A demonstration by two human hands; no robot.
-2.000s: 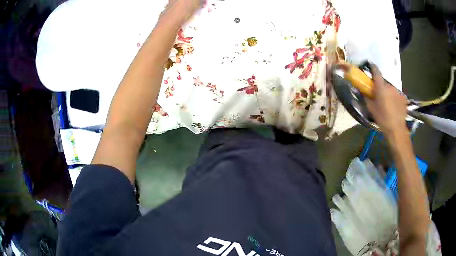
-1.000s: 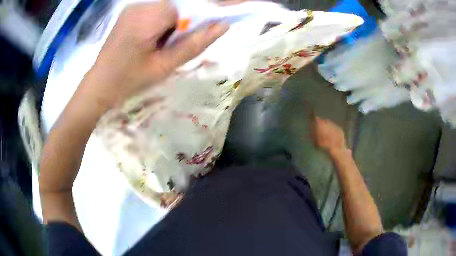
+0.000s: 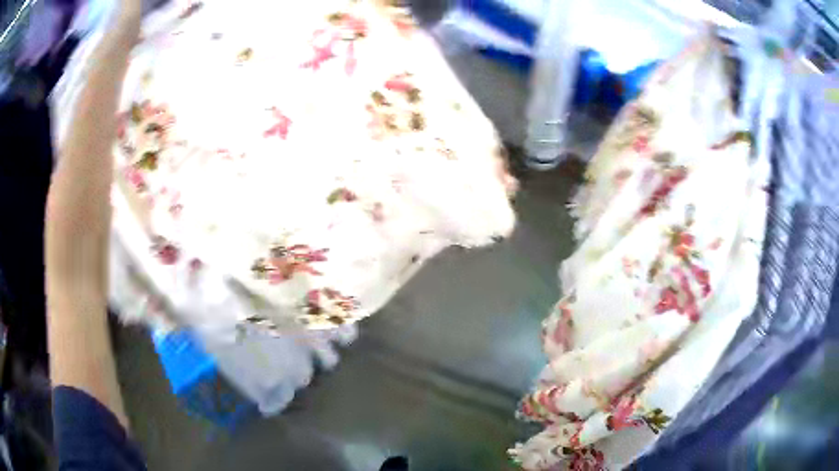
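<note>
A cream floral garment [image 3: 267, 156] with pink-red flowers is spread and hangs in the upper left of the head view. My left forearm runs up along its left side to the top edge, where the hand is cut off, so its grip is hidden. My right hand is out of the picture. A second floral garment [image 3: 662, 267] hangs in folds on the right, separate from the first. The iron does not show.
Grey-blue patterned cloth [image 3: 800, 248] hangs at the far right. A blue plastic object [image 3: 189, 368] and whitish ruffled cloth [image 3: 267, 368] are low on the left. Grey-green floor [image 3: 442, 322] shows between the two floral garments. The picture is blurred.
The view has swung away from the white table. The floral garment has come off the table and hangs spread at left. My right hand has left the picture; the iron left it earlier.
</note>
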